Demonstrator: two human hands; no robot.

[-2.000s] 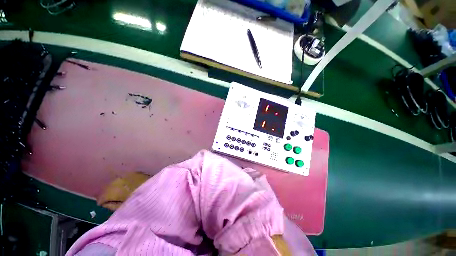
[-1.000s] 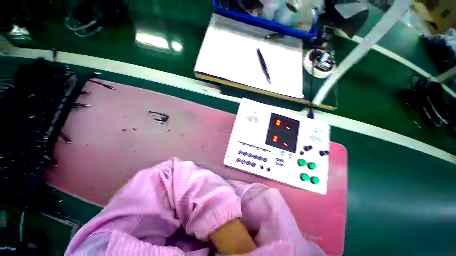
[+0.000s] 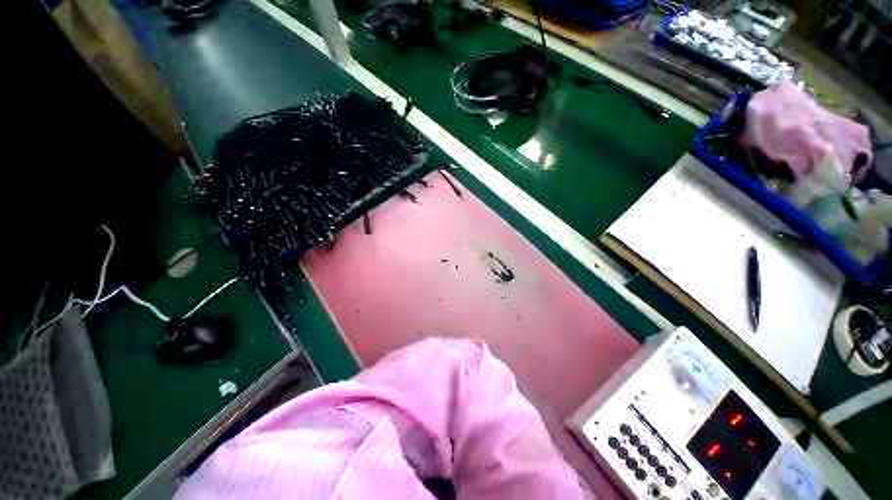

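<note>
The white headset tester (image 3: 636,395) stands at the lower right on the pink mat (image 3: 421,283), with red digits lit in its dark window, dial meters and rows of round sockets. A dense pile of thin black stalks (image 3: 293,171) lies at the far end of the mat. A pink striped sleeve fills the lower middle. Neither my left hand nor my right hand shows; both are hidden by the sleeves or below the bottom edge.
An open notebook (image 3: 714,264) with a dark pen (image 3: 753,288) lies behind the tester, beside a blue basket (image 3: 782,210) with pink cloth and a tape roll (image 3: 861,340). A coiled black cable (image 3: 504,80) lies on the green belt. A dark mouse-like object (image 3: 196,342) is at left.
The view has swung left, so the tester and notebook now sit further right and the stalk pile is fully in view. The bit of bare wrist seen below the sleeve earlier is out of sight.
</note>
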